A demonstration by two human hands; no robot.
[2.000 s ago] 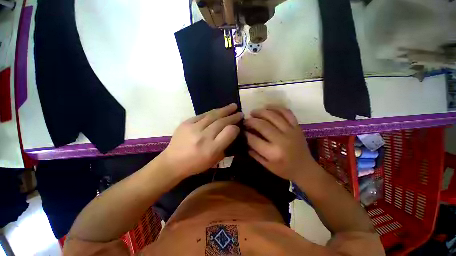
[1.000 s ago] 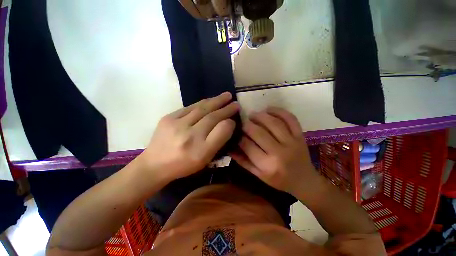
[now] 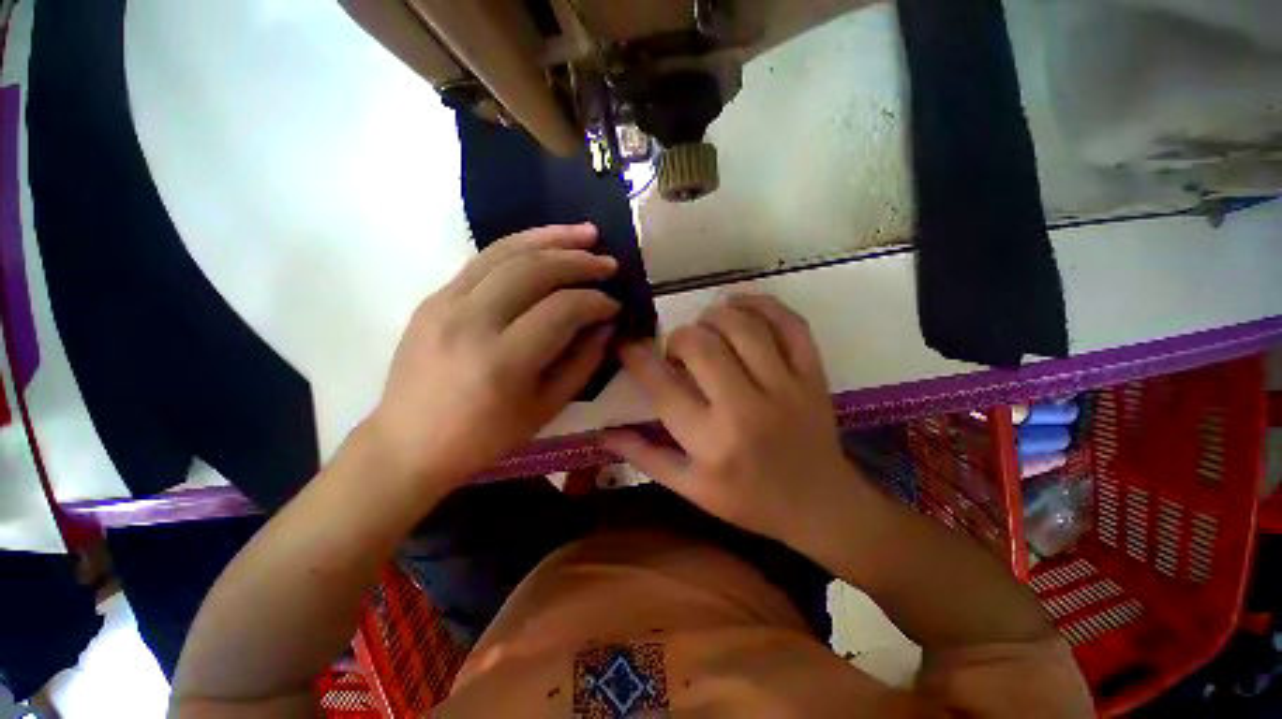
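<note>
A dark fabric strip (image 3: 541,194) runs from under the presser foot (image 3: 605,149) toward me on the white tabletop. My left hand (image 3: 495,344) lies on the strip, fingers pressing its near part. My right hand (image 3: 734,407) is at the strip's right edge near its end, index fingertip touching it and thumb apart below. The sewing machine head (image 3: 562,63) hangs above, with a ridged brassy knob (image 3: 688,172) right of the needle area. The needle itself is hard to make out.
Curved dark panels (image 3: 176,337) lie at the left, over the purple-taped edge. A dark strip (image 3: 984,197) lies at the right by the machine bed. Red baskets (image 3: 1174,506) stand below the table; the right one holds blue and pinkish thread spools (image 3: 1043,438).
The strip has fed away under the machine head, and its near end now shows on the tabletop by my hands. My left hand has spread slightly; my right thumb has opened away.
</note>
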